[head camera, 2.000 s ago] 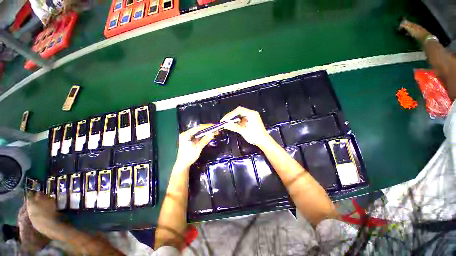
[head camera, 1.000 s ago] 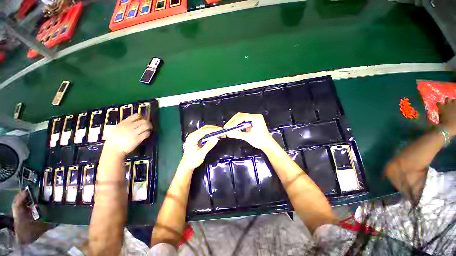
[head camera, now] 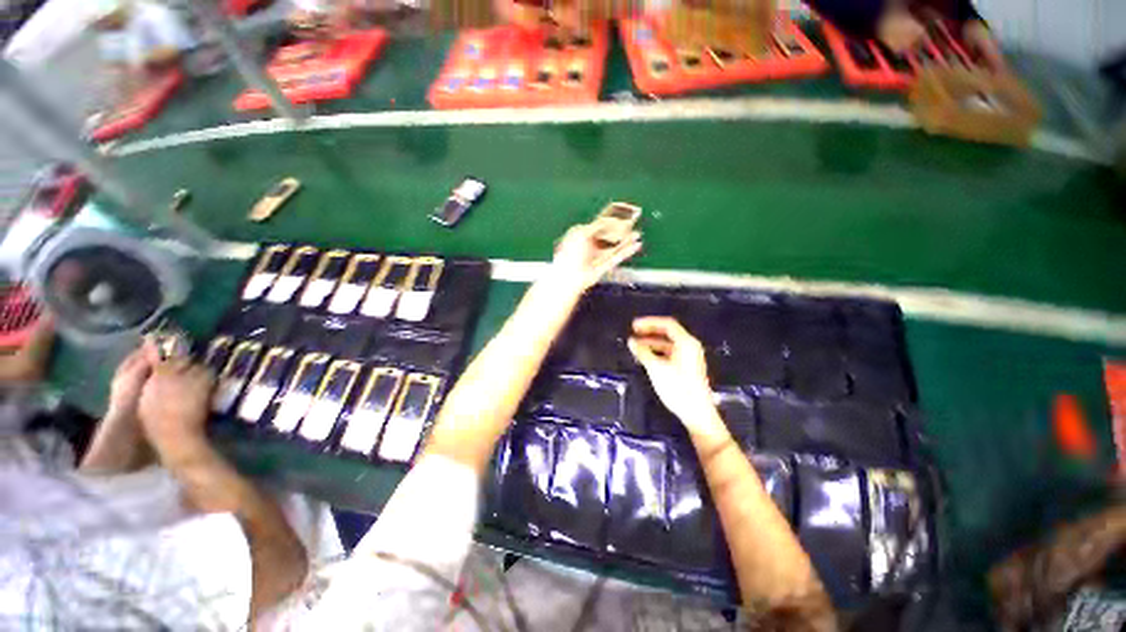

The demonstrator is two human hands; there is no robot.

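My left hand (head camera: pixel 595 251) reaches out over the green belt and holds an assembled phone (head camera: pixel 619 216) with a pale gold rim by its near end. My right hand (head camera: pixel 671 361) hovers over the black blister tray (head camera: pixel 790 340), fingers loosely curled with a gap to the thumb, and looks empty. One phone (head camera: pixel 895 525), blurred, sits in the tray's near right pocket.
A second black tray (head camera: pixel 352 336) with rows of phones lies at left. Several phones lie on the belt (head camera: pixel 766 185). A fan (head camera: pixel 99 290), a neighbour's hands (head camera: pixel 170 389), orange parts (head camera: pixel 1074 426) and red trays (head camera: pixel 519 68) surround the work.
My hands have parted; the left has moved forward over the belt with the phone, the right has stayed above the tray. The view has tilted up. The left neighbour's hand has left the left tray.
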